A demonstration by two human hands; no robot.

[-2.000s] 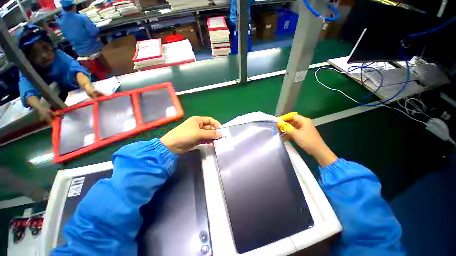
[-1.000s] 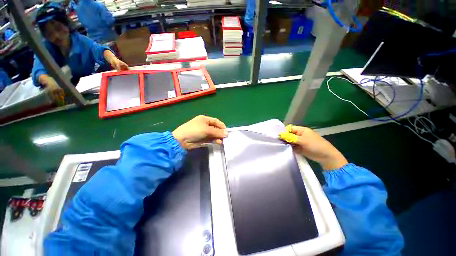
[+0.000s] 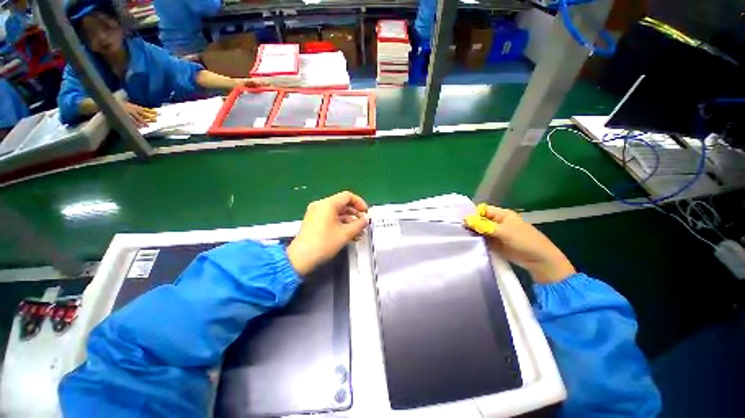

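A white tray (image 3: 535, 359) lies in front of me. A dark tablet in a thin translucent sleeve (image 3: 445, 318) lies in its right slot, its far end whitish and glossy. My left hand (image 3: 331, 231) pinches the sleeve's far left corner. My right hand (image 3: 510, 237), with yellow finger cots, holds the far right corner. A bare dark tablet (image 3: 286, 351) with camera lenses near its lower right corner lies in the middle slot, partly under my left sleeve. Another dark tablet with a white label (image 3: 142, 264) shows in the left slot, mostly hidden by my arm.
A green conveyor belt (image 3: 269, 180) runs beyond the tray, with grey posts (image 3: 546, 106). A red tray (image 3: 374, 122) with three filled slots sits at its far side, touched by a person in blue. Loose printed films (image 3: 49, 314) lie at left. Cables and a dark screen are at right.
The red tray has moved away and to the right across the belt, with the other person's hand on it. My hands keep hold of the sleeve's far corners, with little movement.
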